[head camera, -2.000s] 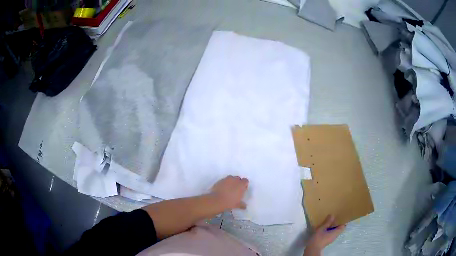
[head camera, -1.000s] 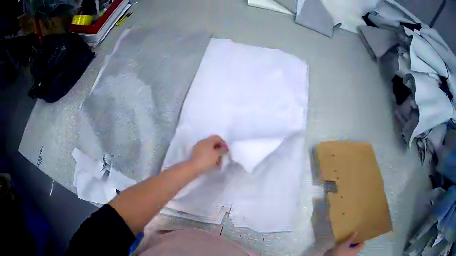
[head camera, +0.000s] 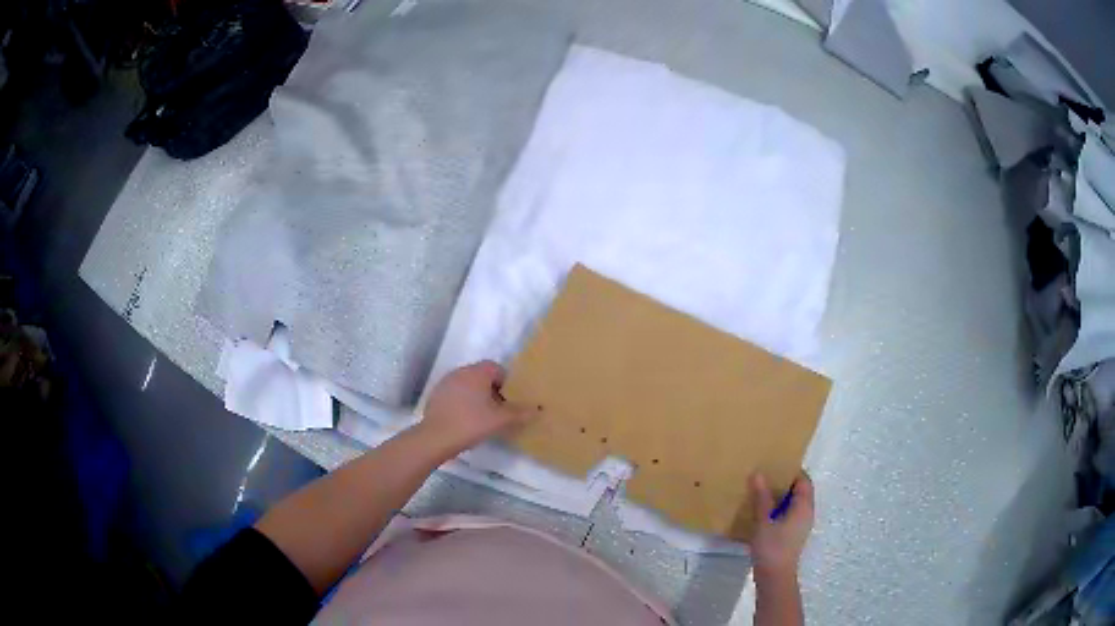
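The tan-brown pattern card (head camera: 685, 379) lies across the near end of the white cut panels (head camera: 697, 171). Its notched edge, with several tiny holes, faces me. My left hand (head camera: 471, 406) holds the card's left corner. My right hand (head camera: 783, 520) holds its right end, with a blue pen (head camera: 783, 504) at the fingers. The notch at the panels' near edge shows through the card's notch.
Grey panels (head camera: 355, 184) lie to the left, with a small white fabric piece (head camera: 279, 389) at their near end. A black plastic bag (head camera: 220, 73) is far left. Grey and white bundles (head camera: 1094, 245) are heaped along the right. Loose grey scraps (head camera: 868, 43) lie at the far edge.
The card has moved left from the bare table onto the white panels and turned, its notched edge now near me. My left hand has left the lifted top panel, which lies flat, and taken the card.
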